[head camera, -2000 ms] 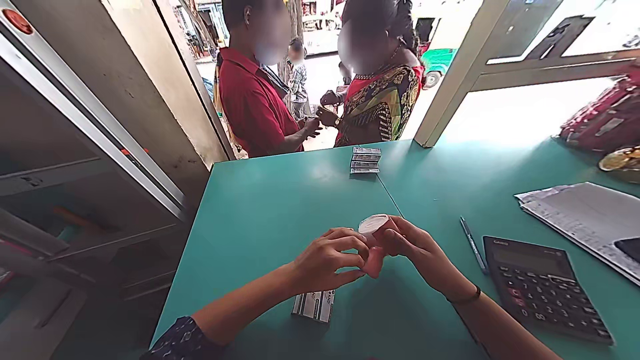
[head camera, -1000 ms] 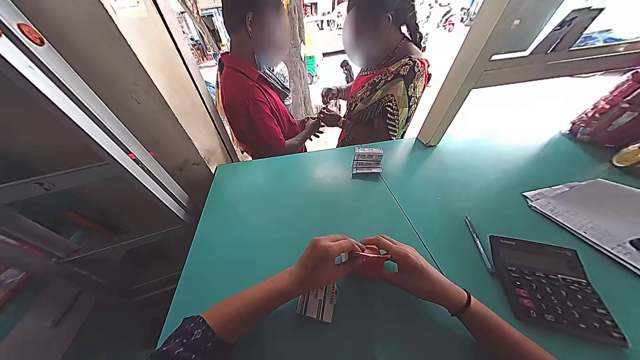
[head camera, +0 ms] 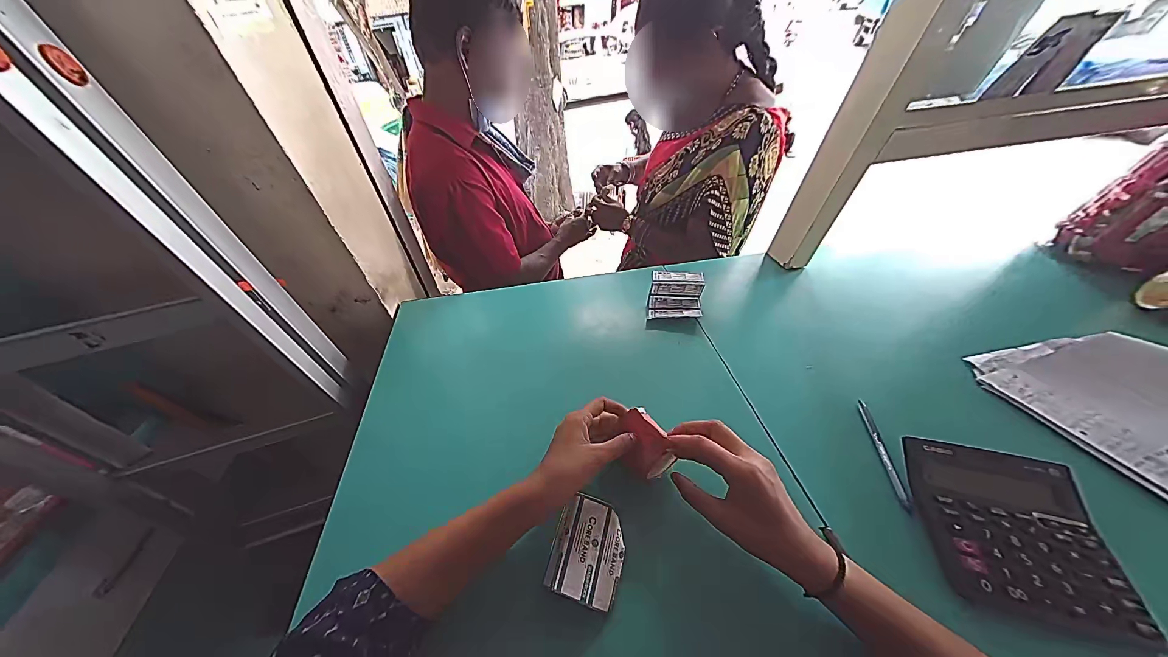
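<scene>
Above the green counter (head camera: pixel 493 401) my left hand (head camera: pixel 584 447) grips a small red object (head camera: pixel 646 443), its fingers on the left side and top. The object has a whitish round end at its lower right; its exact kind cannot be told. My right hand (head camera: pixel 730 474) pinches its right edge between the fingers, with the thumb a little apart below. A white box with printed stripes (head camera: pixel 587 552) lies just below my left hand. Near the counter's far edge stands a folded strip or small stack of printed packs (head camera: pixel 675 295).
To the right lie a black Casio calculator (head camera: pixel 1004 484), a pen (head camera: pixel 883 454) and a stack of papers (head camera: pixel 1086 392). Beyond the counter stand a person in a red shirt (head camera: pixel 465 201) and a person in patterned cloth (head camera: pixel 712 182). A window frame post (head camera: pixel 849 146) rises at the far edge.
Two seconds ago the object's white round face was turned up; now its red side shows and the round end points to the lower right. My hands have turned it.
</scene>
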